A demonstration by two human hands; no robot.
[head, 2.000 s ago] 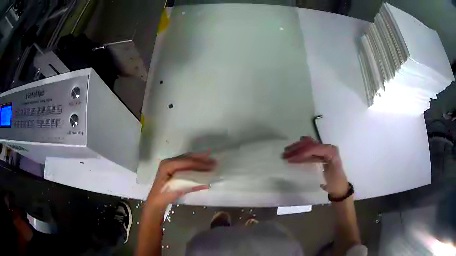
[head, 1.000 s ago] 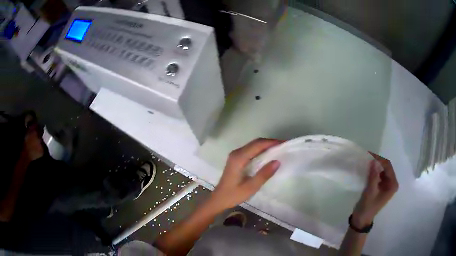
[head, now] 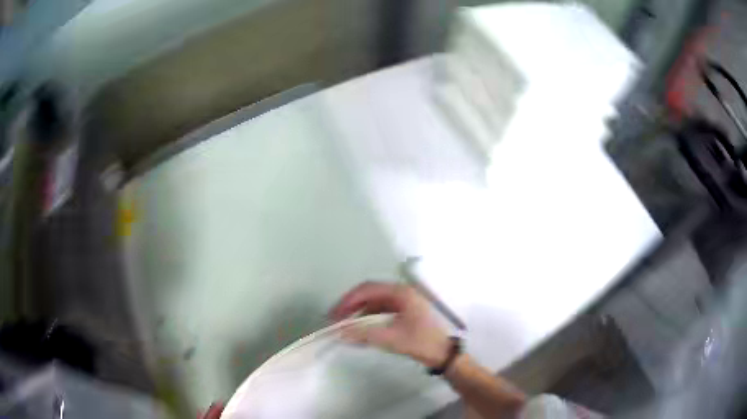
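Observation:
A bent bundle of white cut sheets (head: 287, 385) is held over the near part of the pale green mat (head: 254, 221), partly cut off by the bottom edge. My right hand (head: 385, 319), with a dark band at the wrist, grips the sheets' upper right end. Of my left hand (head: 213, 411) only blurred fingertips show at the sheets' left edge, at the bottom of the picture. A tall white sheet stack (head: 541, 90) stands at the far right of the table, its top overexposed. The picture is blurred.
A thin dark hex key (head: 434, 296) lies on the white table (head: 524, 303), just beyond my right wrist. A yellow patch (head: 127, 214) marks the mat's left edge. Dark machine parts stand at the left. A dark object with a cable-like loop (head: 725, 98) is at the far right.
The view has swung right, so the control box is out of view and the sheet stack shows fully. Both hands stay at the bent sheets; my left is now mostly out of the picture.

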